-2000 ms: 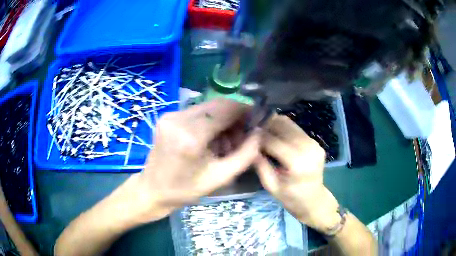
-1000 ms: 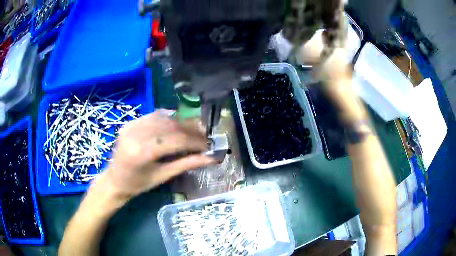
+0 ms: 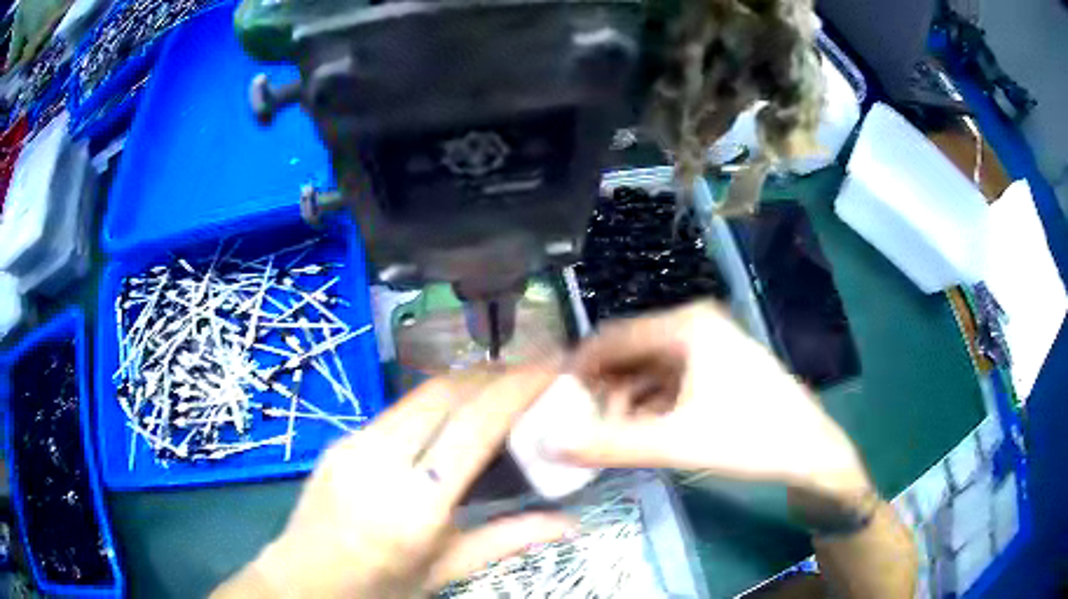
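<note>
My right hand (image 3: pixel 714 398) is shut on a small white wad (image 3: pixel 555 435) in front of the bench press (image 3: pixel 469 152). My left hand (image 3: pixel 404 480) is beside the wad, fingers stretched out, thumb apart. I cannot tell whether its fingertips touch the wad. The press's narrow metal ram (image 3: pixel 494 322) points down just behind my hands. The fixture below it is hidden. A clear tub of thin white pins (image 3: pixel 574 556) is in front, partly covered by my left hand. A clear tub of small black rings (image 3: pixel 644 252) is right of the press.
A blue tray (image 3: pixel 246 474) of pins with black and white heads is at the left, beside a long blue tray (image 3: pixel 80 468) of dark parts. A dark phone (image 3: pixel 802 293), white containers (image 3: pixel 914 199) and paper (image 3: pixel 1028 293) are at the right. A tan rag (image 3: pixel 750 70) hangs from the press.
My right hand has come back from the far right and now holds the white wad. My left hand has moved off the fixture, toward me. The camera view has shifted.
</note>
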